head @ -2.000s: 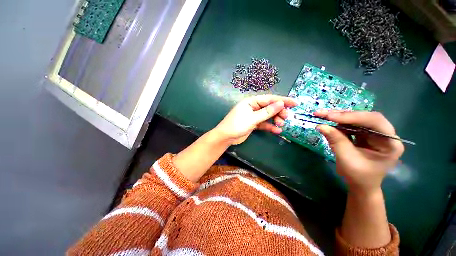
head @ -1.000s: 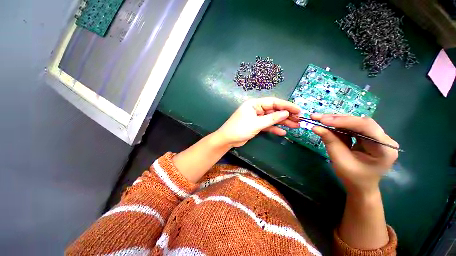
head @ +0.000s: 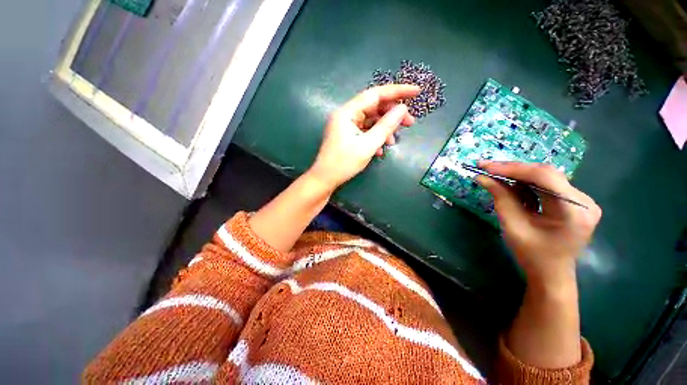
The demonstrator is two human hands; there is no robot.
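The green circuit board, dense with silver and black parts, lies flat on the dark green bench top. My right hand holds thin dark tweezers over the board, with their tips at its left part. My left hand is raised at the near left edge of a small pile of components and partly covers it. Its thumb and index finger are close together; whether something tiny is between them cannot be made out.
A larger dark grey pile of components lies beyond the board at upper right. A pale frame stands at left, with part of a green board in it. A pink card lies at the right edge, a brownish object at the upper right corner.
My left hand has moved away from the tweezer tips, up and left to the small pile. My right hand has stayed over the board with the tweezers. The view has shifted slightly.
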